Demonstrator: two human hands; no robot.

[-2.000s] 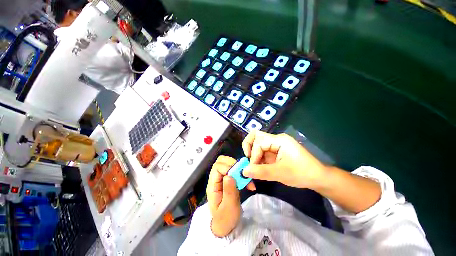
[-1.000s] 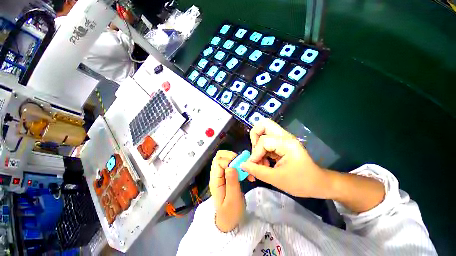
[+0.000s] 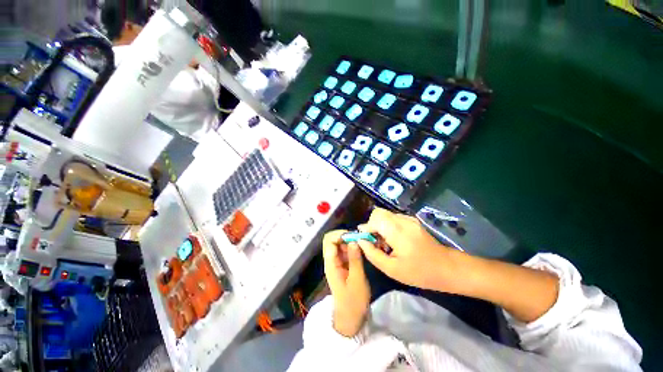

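Note:
A light-blue housing (image 3: 359,237) is held edge-on between both hands above my lap. My left hand (image 3: 344,280) grips its left end with thumb and fingers. My right hand (image 3: 407,247) pinches its right end, and the fingers hide part of it. Whether a dark part sits in the housing cannot be seen. A black parts tray (image 3: 377,116) with rows of light-blue housings lies beyond my hands. A clear sheet (image 3: 472,231) with several dark dots lies on the green bench right of my right hand.
A white machine table (image 3: 272,269) stands at left, with orange-brown fixtures (image 3: 190,296), one holding a light-blue housing, a loose orange-brown block (image 3: 237,227), a dotted plate (image 3: 243,187) and a red button (image 3: 324,208). The brass-gold working head (image 3: 102,196) is above the fixtures. A person in white is behind.
The housing has turned from showing its flat face to edge-on between my hands. The view has shifted, so more of the clear dotted sheet shows at right.

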